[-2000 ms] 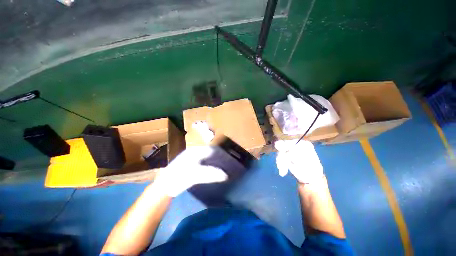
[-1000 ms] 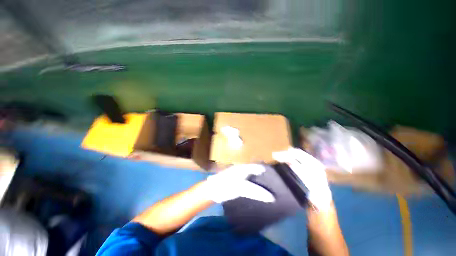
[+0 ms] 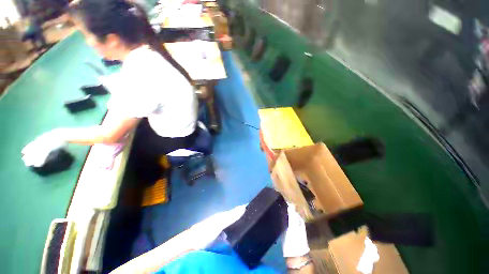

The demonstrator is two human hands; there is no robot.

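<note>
A black box unit [image 3: 256, 227] is held in front of my blue-clothed body, tilted, with one dark end up. My left hand [image 3: 228, 218], in a white glove, is at its left side, partly hidden behind it. My right hand [image 3: 295, 233], also white-gloved, is at its right side. The fingers are blurred and partly covered by the unit.
A seated co-worker in a white shirt [image 3: 161, 93] reaches over the left green belt [image 3: 32, 112], which carries black units. The parts tray [image 3: 53, 249] is at lower left. Right are a yellow tray [image 3: 284, 128], open carton [image 3: 327, 184], cardboard [image 3: 394, 259] and the other belt [image 3: 397, 166].
The view has swung left from the cartons to the aisle, the co-worker and the left belt. The black unit is still between my hands and now appears tilted more upright.
</note>
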